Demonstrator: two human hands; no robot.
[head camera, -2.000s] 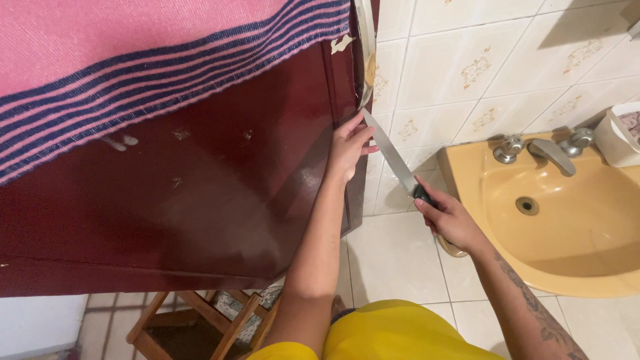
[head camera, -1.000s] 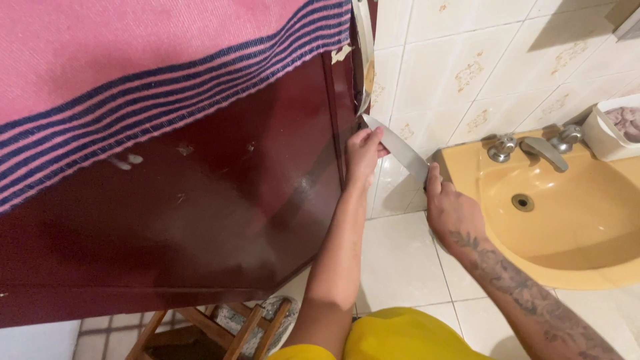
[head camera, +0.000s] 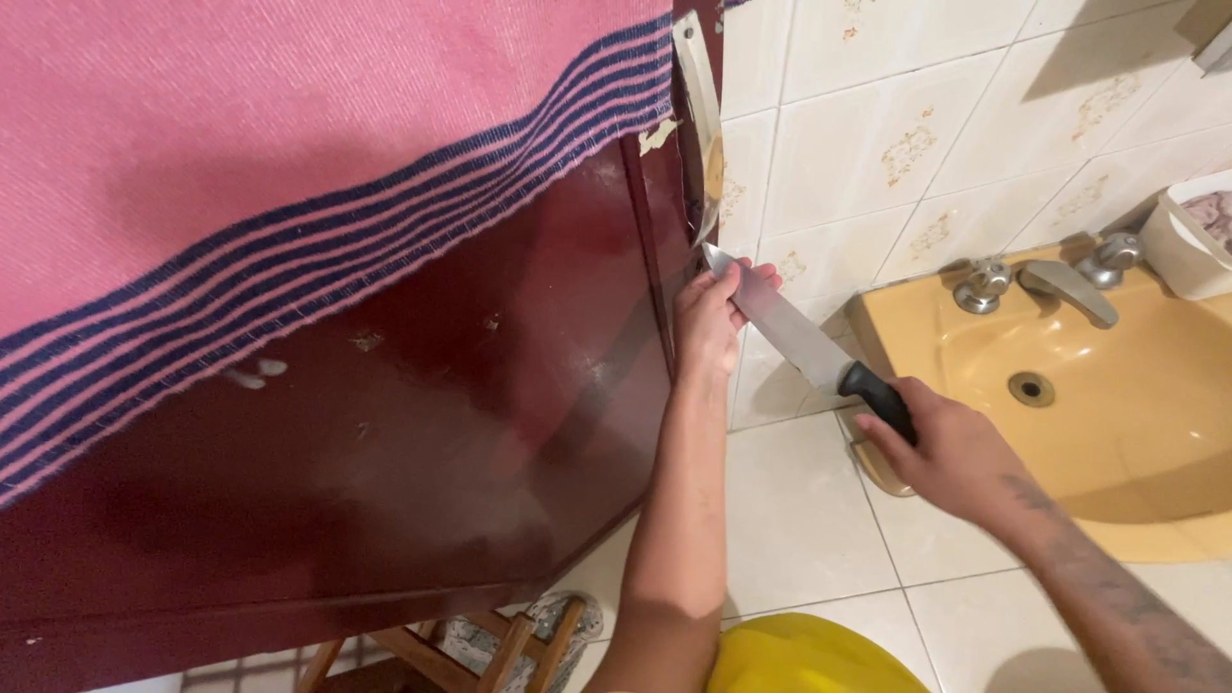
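My right hand (head camera: 948, 448) is closed around the black handle of a large kitchen knife (head camera: 799, 337). The blade points up and left, its tip at the edge of a dark red door (head camera: 462, 385), by the lower end of a pale peeling strip (head camera: 701, 87). My left hand (head camera: 717, 313) supports the blade near its tip, thumb on one side and fingers partly hidden behind it. Right beside the left hand, the door edge looks damaged, with paint chipped off. A pink towel with dark blue stripes (head camera: 337, 125) hangs over the door.
A yellow-orange washbasin (head camera: 1155, 414) with a metal faucet (head camera: 1068, 289) stands at the right, a white container (head camera: 1189, 241) on its corner. Patterned wall tiles (head camera: 866, 144) rise behind. Below the door are a wooden frame (head camera: 505, 654) and pale floor tiles (head camera: 808, 510).
The knife has stayed near the same spot on the door edge, held by both hands. More of its black handle shows than one second ago, as my right hand has shifted its angle.
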